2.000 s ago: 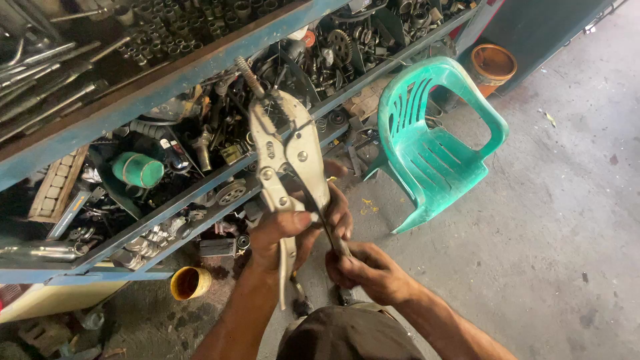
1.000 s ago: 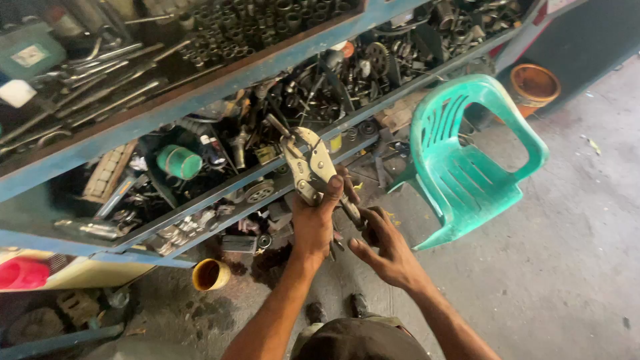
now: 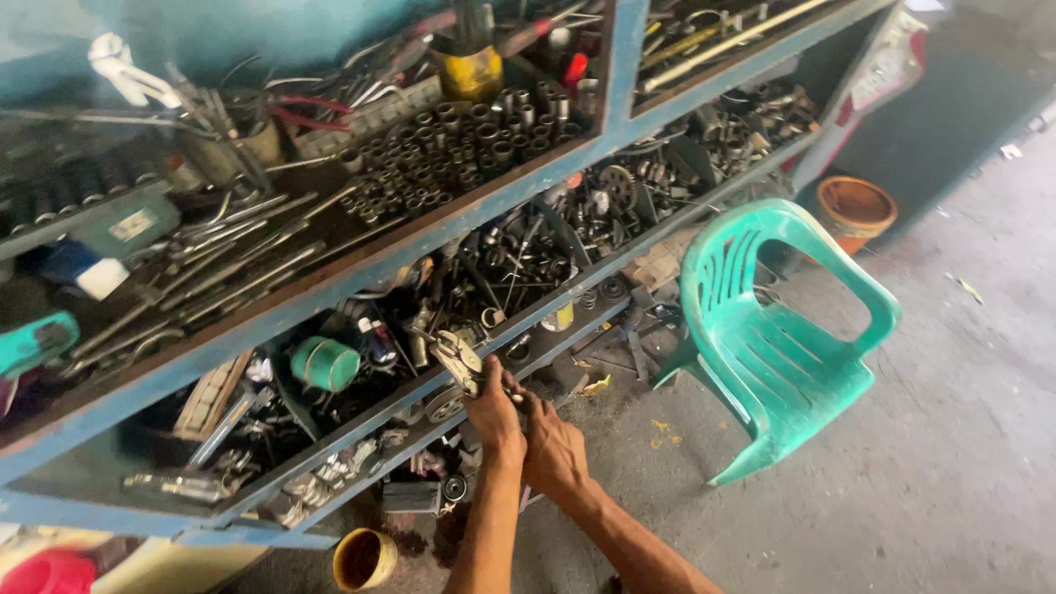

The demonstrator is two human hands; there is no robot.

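Locking pliers (image 3: 456, 358) of pale metal point up and left, in front of the lower shelf edge. My left hand (image 3: 497, 417) is closed around their handle end, with its thumb along the tool. Close against it, my right hand (image 3: 554, 445) has its fingers curled at the lower end of the handles. What those fingers hold is mostly hidden, so its grip cannot be told. Behind the pliers lie loose metal parts (image 3: 511, 256) in the lower shelf.
A blue metal shelf rack (image 3: 462, 216) holds many sockets (image 3: 495, 136), wrenches (image 3: 247, 247) and a green container (image 3: 325, 364). A green plastic chair (image 3: 792, 355) stands at right, with an orange pot (image 3: 856, 213) behind it. A yellow tub (image 3: 363, 559) sits on the floor.
The pliers, large and near the view at first, are now lower and farther from it, beside the shelf. My hands have come together. The view has shifted, showing more of the upper shelf.
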